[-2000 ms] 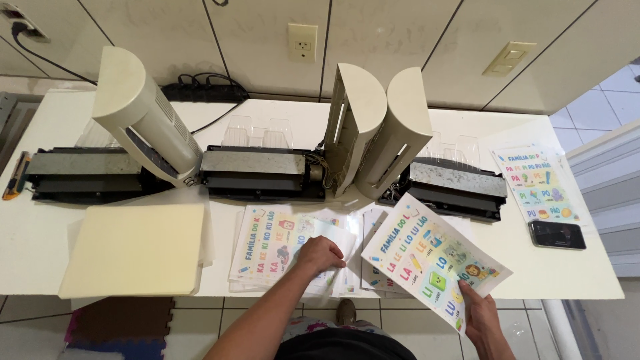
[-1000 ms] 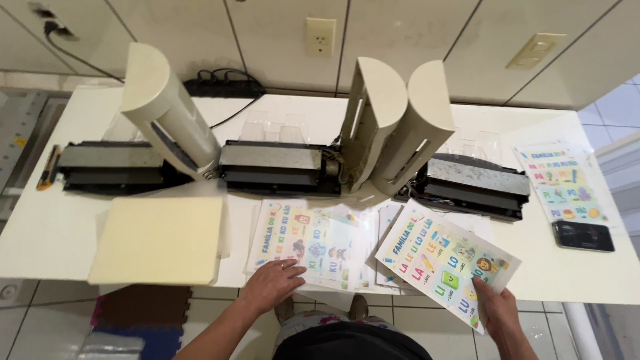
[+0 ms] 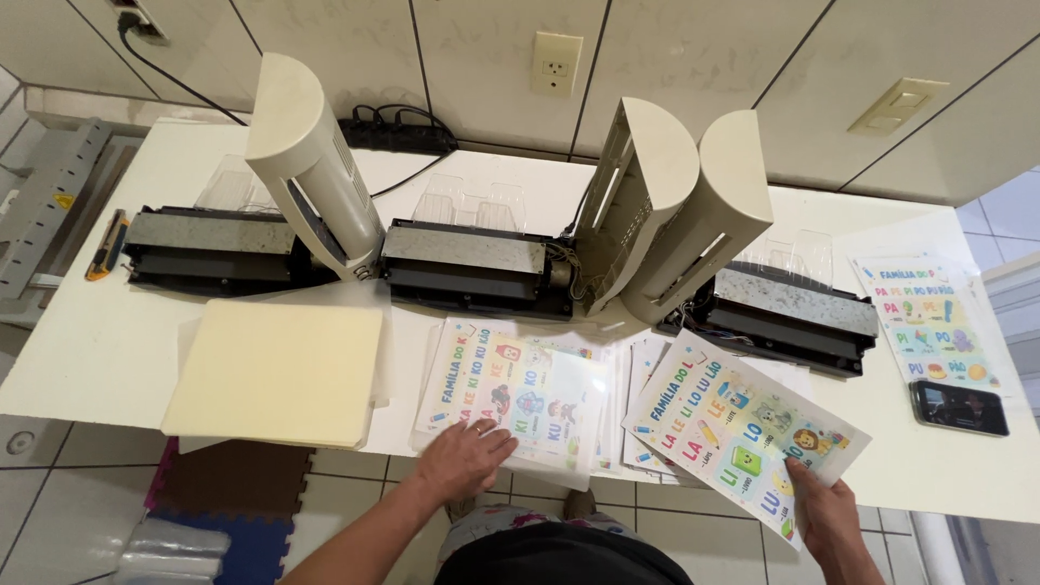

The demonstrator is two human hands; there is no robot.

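My right hand (image 3: 825,508) grips the lower right edge of a printed syllable sheet (image 3: 735,431) with colored letters and small pictures, tilted over the table's front edge. My left hand (image 3: 467,459) rests with its fingertips on the lower left edge of a glossy printed sheet (image 3: 520,398), which lies on other sheets and overhangs the table front. Whether the left fingers pinch it, I cannot tell. Between the hands, more printed sheets (image 3: 642,447) lie partly hidden under the held one. Left of my left hand is a stack of pale yellow sheets (image 3: 276,370) on translucent film.
Three opened laminator-like machines (image 3: 463,252) line the back, with upright beige plastic covers (image 3: 305,154) among them. A utility knife (image 3: 106,244) lies far left. At right a smartphone (image 3: 959,408) rests on a printed sheet (image 3: 930,317). A black power strip (image 3: 398,136) sits by the wall.
My left hand has moved from the right side of the glossy sheet to its lower left edge. My right hand keeps hold of its sheet.
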